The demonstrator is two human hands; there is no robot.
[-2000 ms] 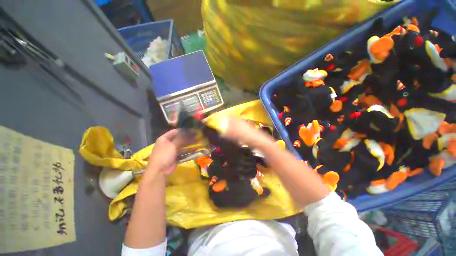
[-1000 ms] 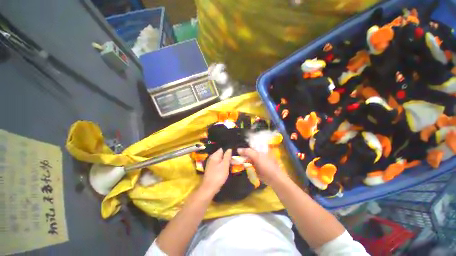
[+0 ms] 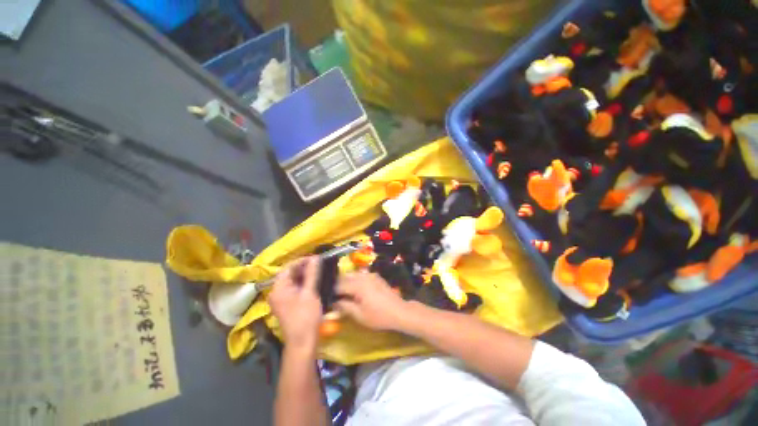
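A black plush piece (image 3: 327,279) is between my two hands, just below the thin silver filling tube (image 3: 339,251). My left hand (image 3: 297,291) is closed on its left side, near the tube's white round base (image 3: 230,301). My right hand (image 3: 366,299) holds its right side. A small orange part (image 3: 330,325) shows under the hands. Several black penguin skins with white bellies and orange feet (image 3: 461,241) lie on the yellow cloth (image 3: 524,291) to the right of the tube. The hands are slightly blurred and hide most of the held piece.
A blue tote (image 3: 465,125) heaped with penguin skins stands at the right. A digital scale (image 3: 320,125) and a small blue basket with white fluff (image 3: 270,83) are ahead. A large yellow sack (image 3: 415,50) bulges behind. The grey metal panel (image 3: 125,208) with a paper notice (image 3: 83,324) is at the left.
My hands have moved left from the pile to beside the tube, with a black plush piece now between them. The white fluff held at the pile no longer shows there. The view has shifted.
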